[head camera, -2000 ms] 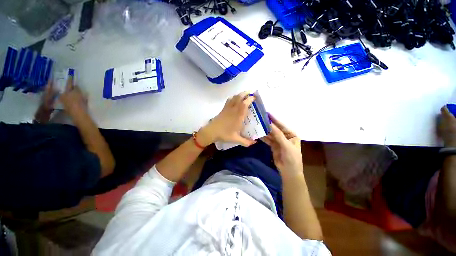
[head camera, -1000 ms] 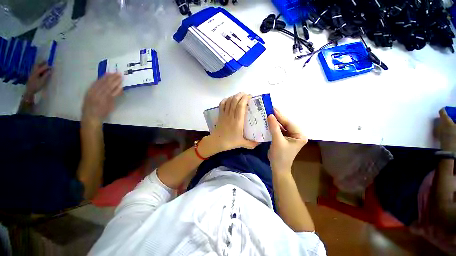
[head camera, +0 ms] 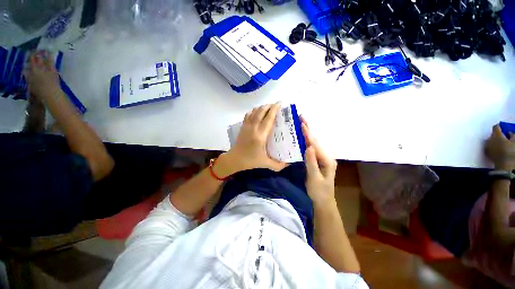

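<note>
A white retail box (head camera: 286,138) with a blue edge and small print on its face is held at the table's front edge. My left hand (head camera: 255,138) lies over its left part, with fingers across the top and the thumb below. My right hand (head camera: 317,161) is at its blue right end, fingers against that edge. The palm side of my left hand hides the box's left part. A carton stack (head camera: 251,48) with cable pictures lies behind. A blue insert tray (head camera: 384,74) with a black cable lies to the right.
A smaller pile of boxes (head camera: 145,84) lies at left. A large black cable heap (head camera: 429,25) is at back right, crumpled clear bags (head camera: 141,17) at back left. A left neighbour's hand (head camera: 42,73) is at blue-edged boxes; a right neighbour's hand (head camera: 500,148) holds something blue.
The box in my hands has turned; its blue end flap now shows as a narrow edge. My right fingers lie closer along it. The left neighbour's hand has left the smaller pile.
</note>
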